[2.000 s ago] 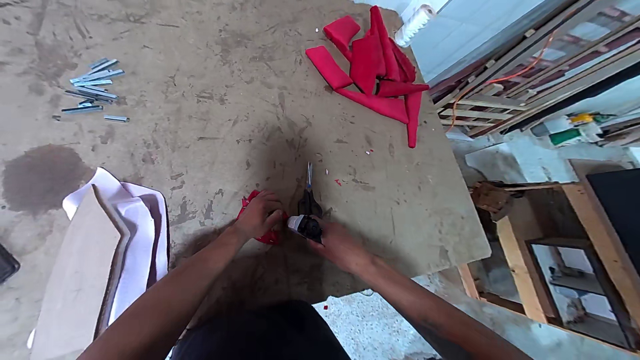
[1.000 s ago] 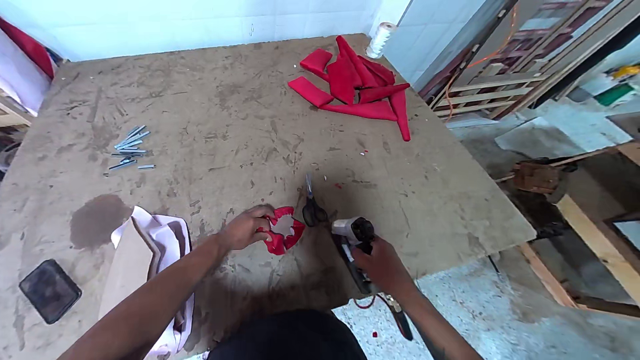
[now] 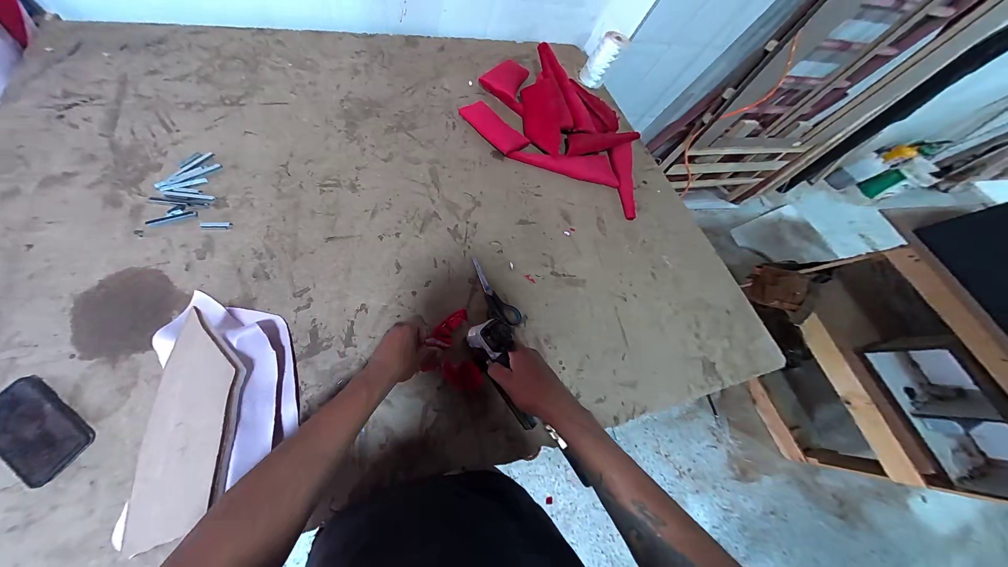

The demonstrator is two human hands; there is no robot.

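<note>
My left hand (image 3: 400,351) grips the edge of a small red fabric-covered piece (image 3: 461,373) near the table's front edge. In my right hand (image 3: 526,379) is a staple gun (image 3: 490,339) with an air hose fitting, its head over or beside the red piece's right side; contact cannot be told. Scissors with black handles (image 3: 502,307) lie just beyond the gun, blades pointing away from me. Farther off, a heap of red fabric-covered pieces (image 3: 543,110) lies at the table's back right corner.
Staple strips (image 3: 187,189) lie on the table (image 3: 354,181) at left. Nearer are a cut board (image 3: 185,441) on white fabric (image 3: 256,394) and a dark tray-like object (image 3: 41,429). A white thread spool (image 3: 603,60) stands at the back corner. Wooden frames (image 3: 858,394) are on the right.
My right hand has brought the staple gun left from beside the scissors to the red piece, compared with one second ago. My left hand still holds that piece.
</note>
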